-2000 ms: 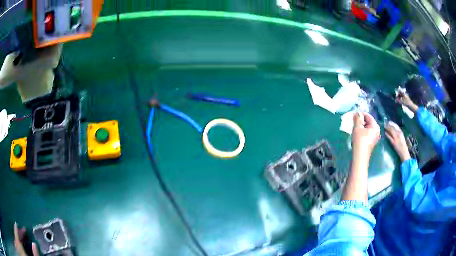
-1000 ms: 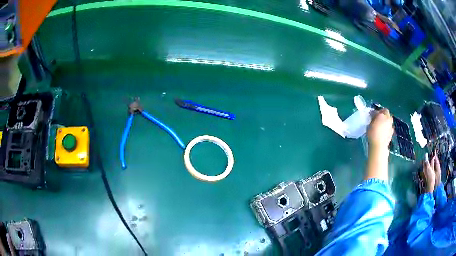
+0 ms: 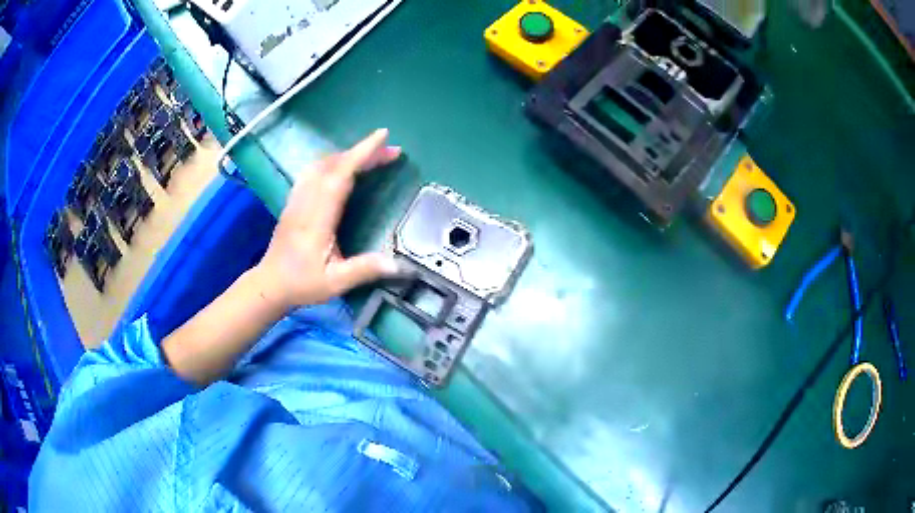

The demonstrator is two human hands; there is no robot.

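Observation:
A trail camera housing (image 3: 464,245) lies opened flat on the green bench near its front edge, its grey half with the hexagonal lens opening above the open-windowed half. My left hand (image 3: 319,225) is at the left of the housing, thumb and fingers spread apart. The thumb tip is close to the housing's left side; I cannot tell if it touches. The hand holds nothing visible. My right hand is out of the picture.
The black press fixture (image 3: 642,130) stands at the top between yellow button boxes (image 3: 537,38) (image 3: 750,212). A blue bin (image 3: 166,255) holds rows of housings at left. A white machine (image 3: 286,40) with a white cable is at top left. Cutters (image 3: 854,301) and a cream ring (image 3: 839,406) lie at right.
The view has swung left, away from the right-hand housings and the other worker. My left hand and the housing beside it are now central; my right hand has left the picture.

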